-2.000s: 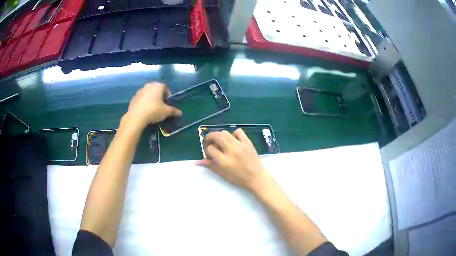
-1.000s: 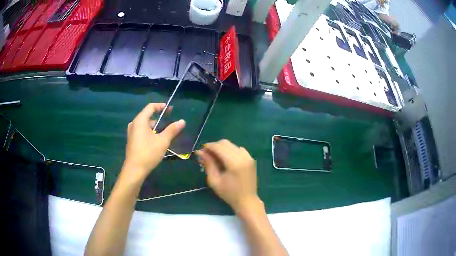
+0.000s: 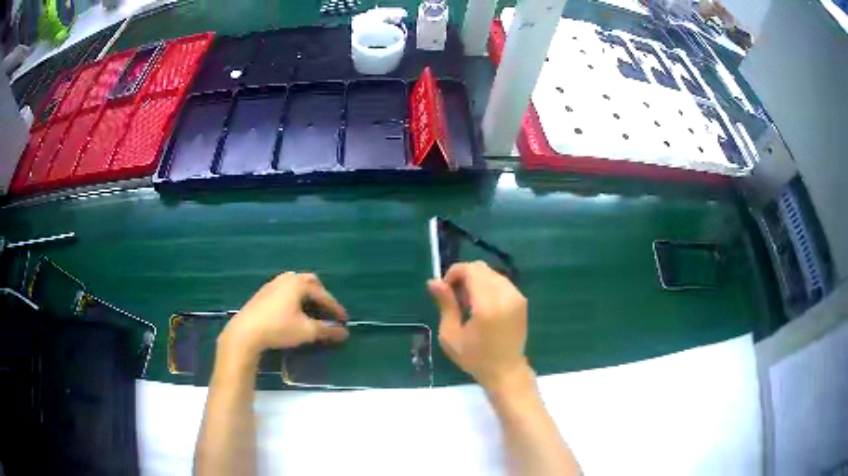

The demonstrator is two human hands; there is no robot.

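My left hand (image 3: 284,321) has its fingertips on the upper rim of a phone middle frame (image 3: 421,355), which lies on the green bench along the foam's edge. Another middle frame (image 3: 193,346) with an orange-yellow left end lies beside it, partly hidden by my left hand. My right hand (image 3: 488,316) holds a third frame (image 3: 435,246) by its lower end, raised and tilted, its near side showing as a white bar. A smaller frame (image 3: 688,266) lies at the right.
White foam sheet (image 3: 614,409) lies at the front. More frames (image 3: 116,316) lie tilted by the dark tray at left. Behind are a red tray (image 3: 102,121), black slotted tray (image 3: 311,130) with red sign (image 3: 428,121), and white perforated board (image 3: 614,102). A post (image 3: 521,79) stands between.
My left hand has lowered from the raised, tilted frame to a flat frame at the foam's edge. My right hand has moved right and now holds a frame up. The view has shifted.
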